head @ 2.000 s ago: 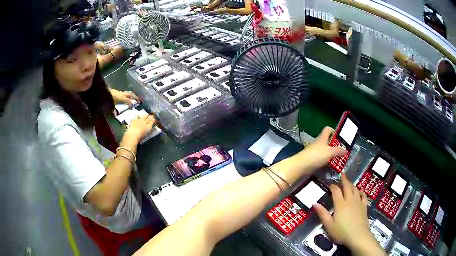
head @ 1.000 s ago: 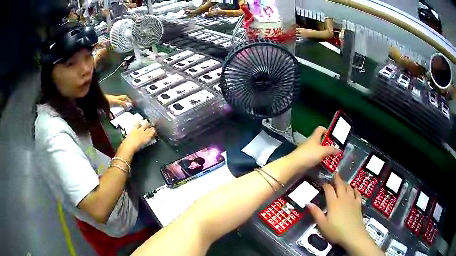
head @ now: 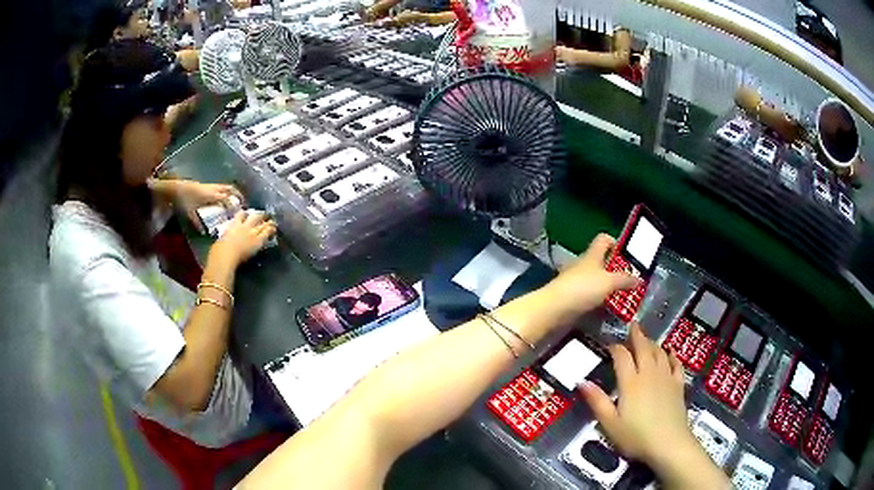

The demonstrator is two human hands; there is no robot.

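My left hand (head: 596, 278) holds a red feature phone (head: 636, 256) upright above the far left part of the blister tray (head: 668, 289); its screen is lit white. My right hand (head: 644, 394) lies over the tray, fingers spread, beside a second red phone (head: 529, 402) with a white lit screen; whether its fingertips touch anything is not clear. Several more red phones lie face up in the right pockets, two with greyish screens. A back-up phone (head: 594, 454) with a dark oval and other white-backed ones lie in the near row.
A black desk fan (head: 491, 144) stands ahead. A lit smartphone (head: 358, 308) and white paper (head: 326, 383) lie at left. A seated person (head: 125, 287) works beside a tray stack (head: 335, 225). Another tray stack (head: 767, 196) stands far right.
The person at left has turned from facing this way to looking down at their hands. Two phone screens in the right pockets have dimmed from white to grey. My hands keep nearly the same pose.
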